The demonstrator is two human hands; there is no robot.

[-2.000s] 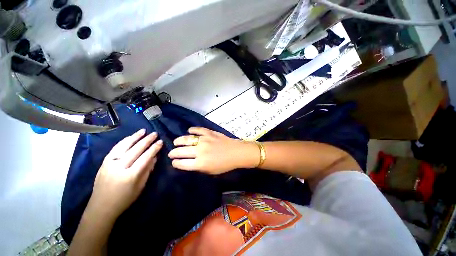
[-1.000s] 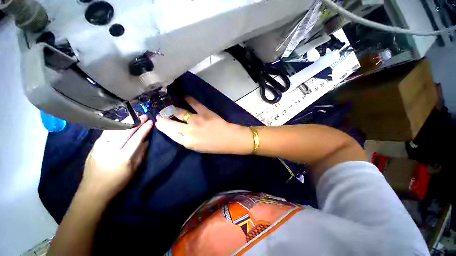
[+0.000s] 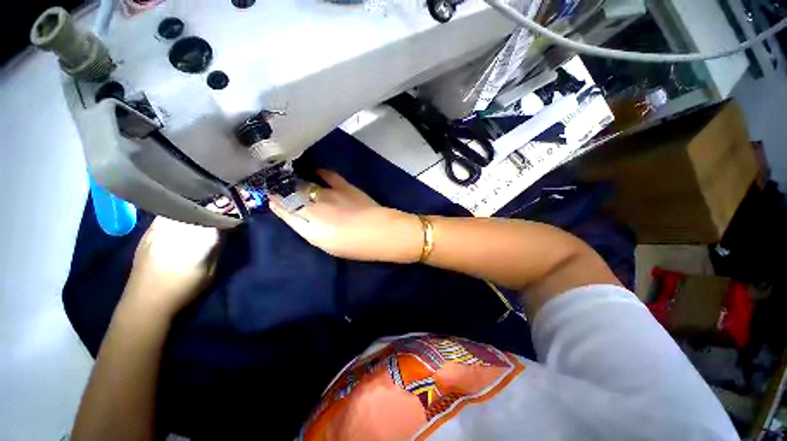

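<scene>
A dark navy garment piece (image 3: pixel 285 293) lies under the sewing machine head (image 3: pixel 250 77) and spreads over the table edge towards my body. My left hand (image 3: pixel 177 258) rests on the cloth left of the needle area, its fingertips hidden behind the machine's front cover. My right hand (image 3: pixel 336 215) lies flat on the cloth just right of the presser foot (image 3: pixel 280 183), fingers near it. The needle itself cannot be made out. A small blue light shows by the foot.
Black-handled shears (image 3: pixel 466 151) lie on the machine bed beside a white numbered strip (image 3: pixel 492 194). A blue attachment (image 3: pixel 112 207) hangs at the machine's left. A cardboard box (image 3: pixel 716 172) and a red item (image 3: pixel 746 310) are at the right. A white cable crosses the top.
Since the oldest frame both hands have moved up to the needle area. Since the middle frame my left hand has shifted left, its fingers now behind the cover. The machine appears further right in view.
</scene>
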